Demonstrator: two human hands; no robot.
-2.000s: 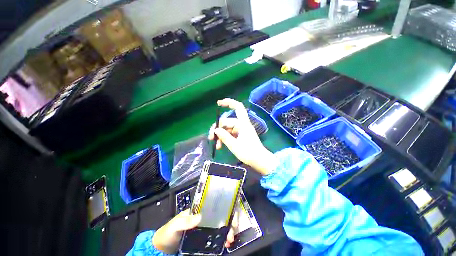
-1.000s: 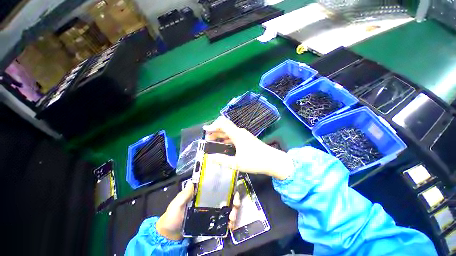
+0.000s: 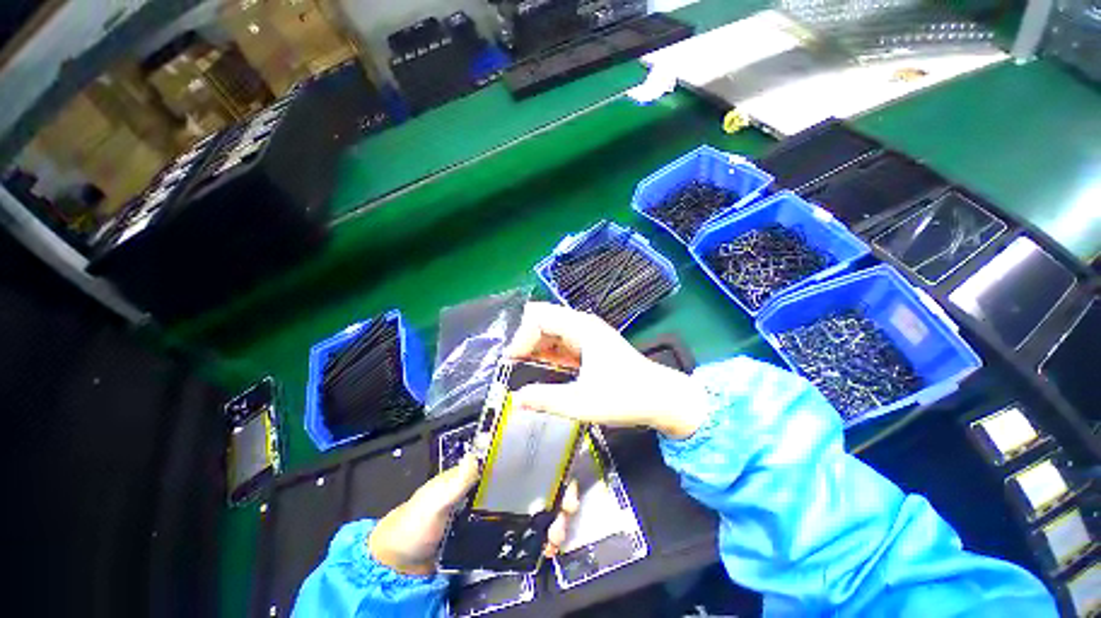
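Observation:
A phone body (image 3: 519, 465) is tilted above the foam tray (image 3: 350, 501), its open face up with a silver-white area, yellow edges and the dark camera end towards me. My left hand (image 3: 423, 519) grips its lower part from the left and beneath, with fingertips at the right edge. My right hand (image 3: 598, 374) is at the far end, thumb and fingers on the body's upper edge. No black strip can be made out in its fingers. Another phone body (image 3: 598, 513) lies in the tray behind the held one, partly hidden.
Blue bins of black strips stand at left (image 3: 362, 380) and centre (image 3: 610, 278), a clear bag (image 3: 471, 344) between them. Three blue bins of small parts (image 3: 845, 350) stand at right, beside trays of phone bodies (image 3: 1020, 290). A single phone body (image 3: 251, 441) lies far left.
My right hand has come down from above the phone body, where it held a black strip upright, onto the body's far end. The view has shifted a little.

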